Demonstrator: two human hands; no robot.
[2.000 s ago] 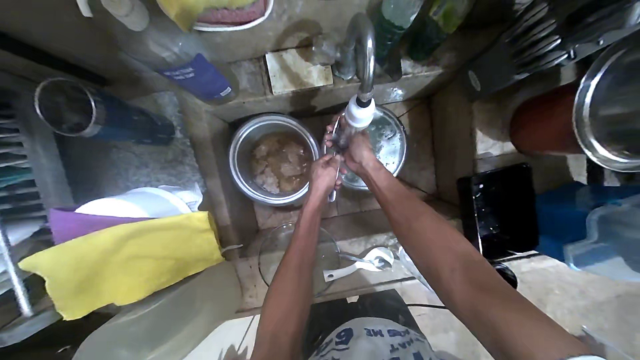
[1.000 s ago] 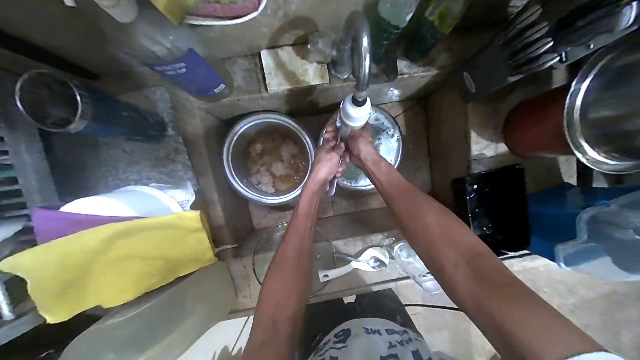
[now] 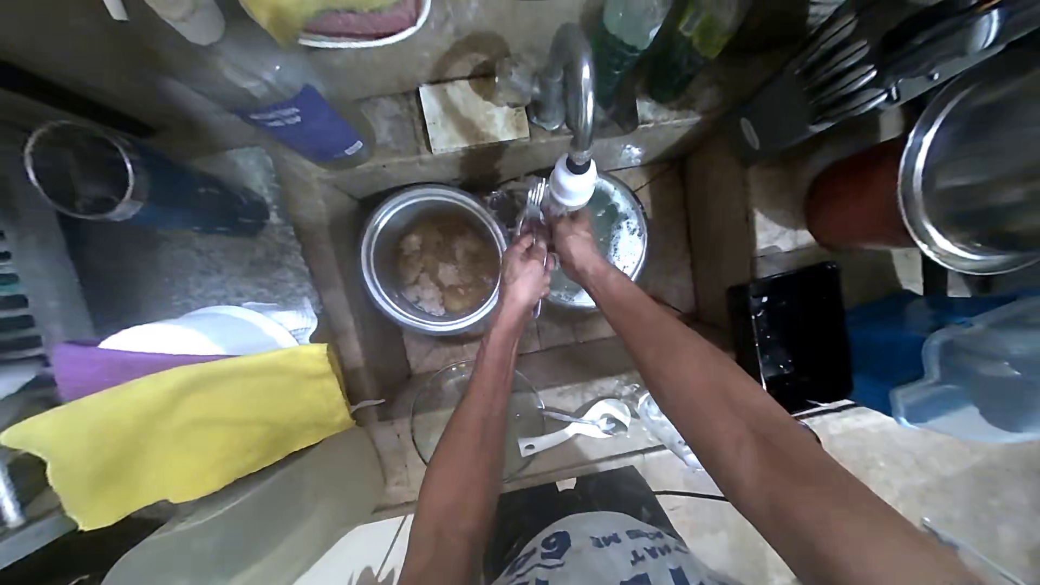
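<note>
In a tiled sink, my left hand (image 3: 526,272) is closed around a metal fork (image 3: 535,199), its tines pointing up toward the faucet. My right hand (image 3: 575,244) is against it, directly beneath the white nozzle (image 3: 573,183) of the curved metal faucet (image 3: 578,89); whether its fingers grip anything is hidden. A metal pot (image 3: 375,280) with brownish water and pale lumps stands left of my hands. Behind my right hand sits a round metal vessel (image 3: 642,244) with sudsy water.
A glass lid (image 3: 426,406), a white ladle (image 3: 561,436) and a clear glass (image 3: 666,426) lie along the near ledge. Left are a yellow cloth (image 3: 187,422) and a blue tumbler (image 3: 195,191). A black tray (image 3: 800,337) and a utensil holder (image 3: 772,122) stand right.
Fork tines now show above my left hand. Both hands stay close together beneath the faucet nozzle.
</note>
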